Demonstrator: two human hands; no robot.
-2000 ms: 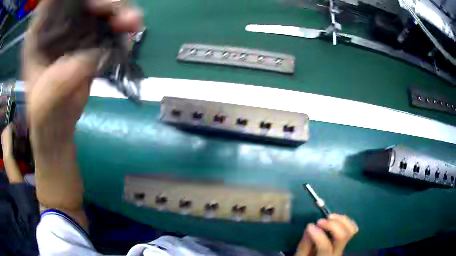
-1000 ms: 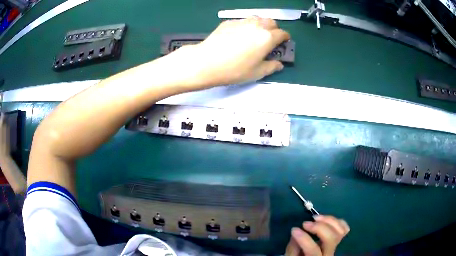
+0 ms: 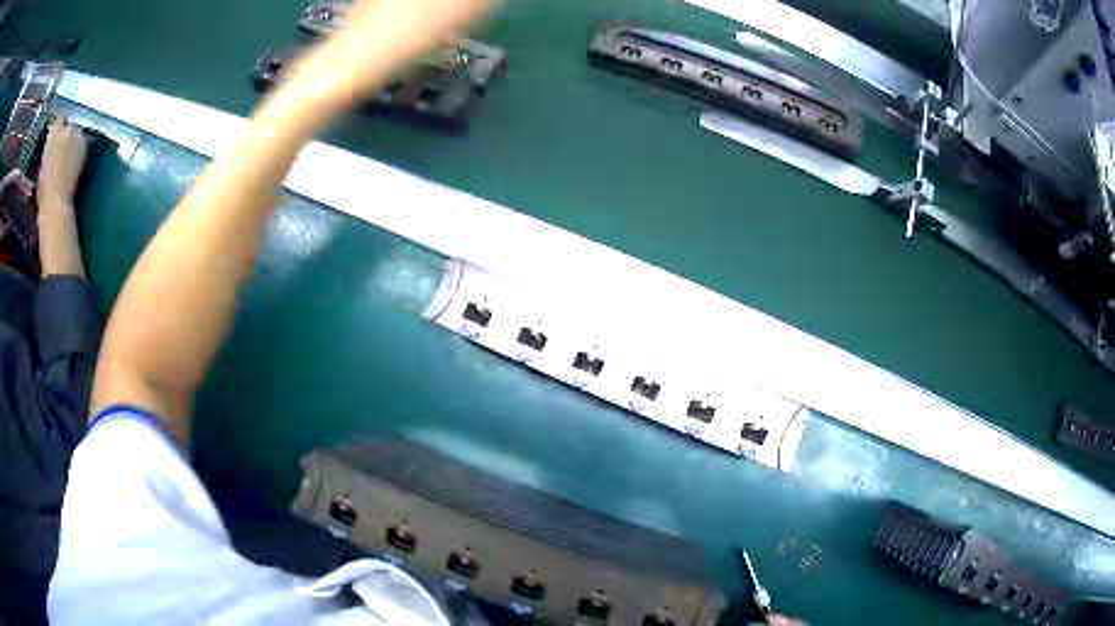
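A pale carrier strip with six dark openings (image 3: 618, 369) lies along the inner edge of the white border. A ridged stack of carrier strips (image 3: 507, 520) lies nearest my body. My left forearm crosses the left side and leaves through the top edge; the hand is cut off. My right hand (image 3: 783, 621) shows only as fingertips at the bottom edge, on the slim pen-like tool (image 3: 756, 580). Small loose specks (image 3: 801, 553) lie beside the tool on the green surface.
On the green belt, a dark strip (image 3: 721, 88) lies beyond the border, and more dark strips (image 3: 428, 95) lie partly behind my forearm. A ridged stack (image 3: 966, 563) is at lower right. Metal guide arm (image 3: 795, 155) and machinery stand upper right. Another person's hand (image 3: 61, 165) is at left.
The view has turned and shifted. My left hand has left the dark belt strip, now uncovered, and gone out past the top edge. My right hand is now mostly below the bottom edge.
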